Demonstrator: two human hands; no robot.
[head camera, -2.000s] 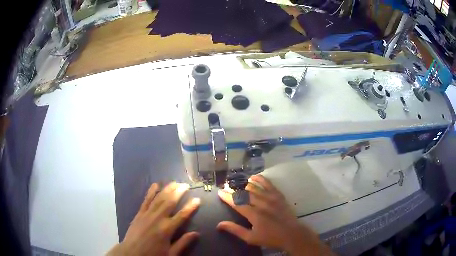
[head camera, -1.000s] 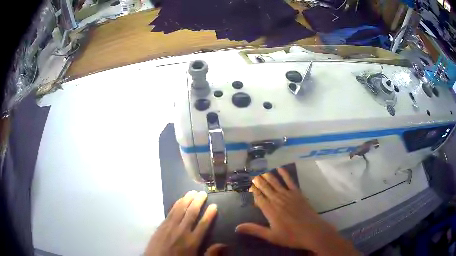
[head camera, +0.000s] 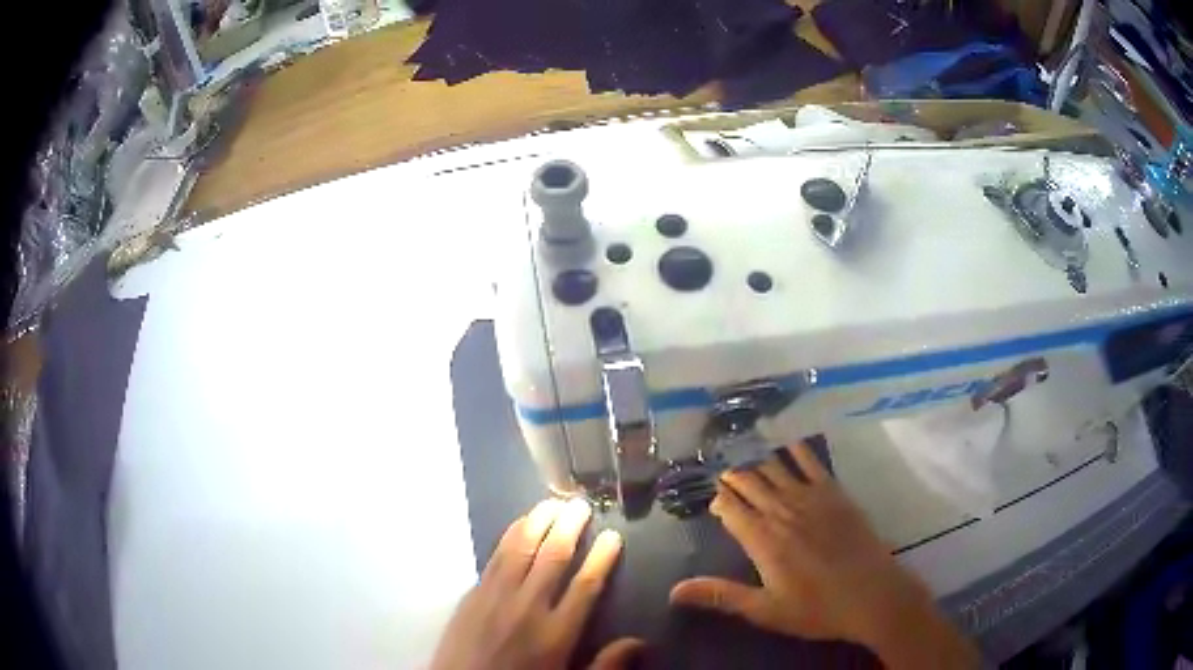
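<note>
A dark grey fabric piece (head camera: 667, 576) lies flat on the white table under the needle area of the white sewing machine (head camera: 707, 308), which has a blue stripe. My left hand (head camera: 543, 596) lies on the cloth left of the needle, fingertips close to the presser foot (head camera: 602, 500). My right hand (head camera: 805, 550) lies spread on the cloth to the right, fingertips beside the machine's lower face. Both hands press the cloth from above with fingers apart; neither grips it. The needle tip is hidden by glare and fingertips.
Dark cloth pieces (head camera: 628, 39) lie on the brown wooden surface (head camera: 314, 124) behind. A dark cloth (head camera: 85, 432) hangs at the left table edge. Clear plastic (head camera: 79, 170) is at the far left. A grey ruler-marked strip (head camera: 1060, 569) runs along the right front edge.
The cloth has shifted and turned under the machine, with less showing on the left and a corner now by my right hand. Both hands sit further right in view; the view has shifted too.
</note>
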